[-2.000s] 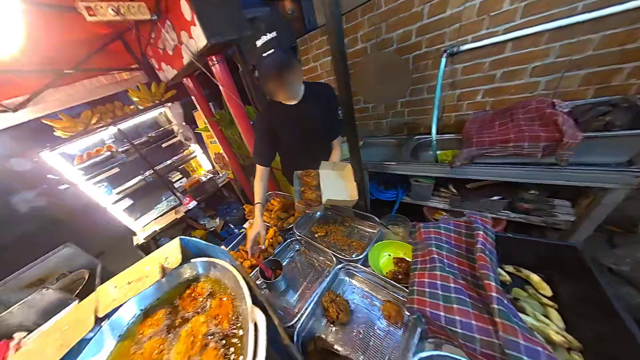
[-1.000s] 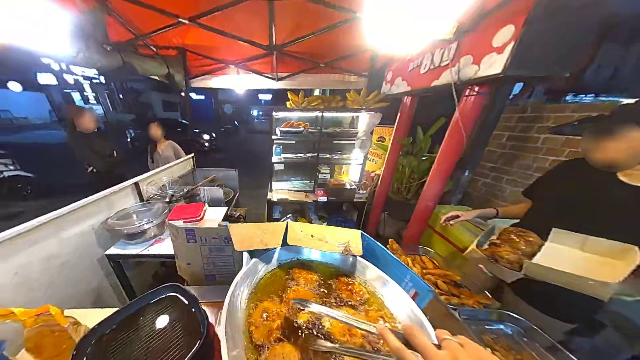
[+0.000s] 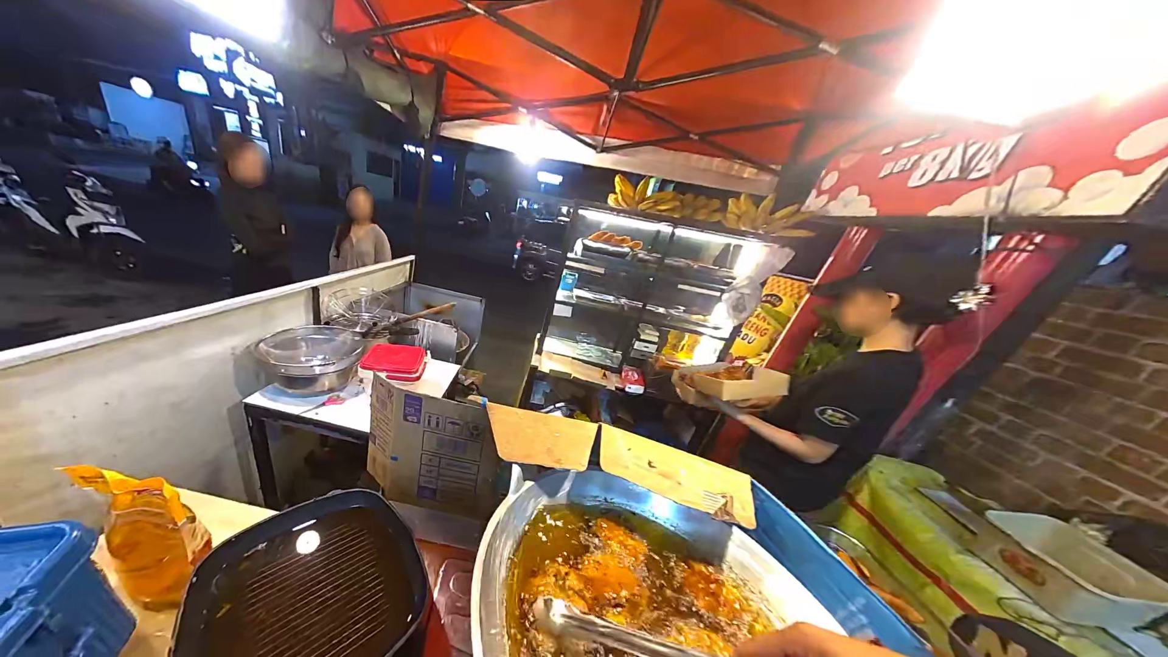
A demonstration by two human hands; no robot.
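At the bottom edge of the head view, my right hand (image 3: 803, 641) is partly in frame, at the end of metal tongs (image 3: 607, 630). The tongs' tip reaches into a large metal frying pan (image 3: 488, 584), where battered pieces (image 3: 611, 575) bubble in oil. Cardboard flaps (image 3: 675, 474) stand along the pan's far side. Left of the pan lies a black ridged grill pan (image 3: 310, 584) holding dark liquid. My left hand does not show.
A co-worker in black holds an open cardboard box (image 3: 748, 388) of food at right. A glass display case (image 3: 639, 301) stands beyond. A lidded bowl (image 3: 310, 358) and red container (image 3: 394, 361) rest on a side table. An oil pouch (image 3: 151, 538) and blue container (image 3: 59, 584) sit at left.
The co-worker has moved from the right side to near the display case, carrying the food box. My hand with the tongs now shows lower in the frame. The view has swung left since the oldest frame.
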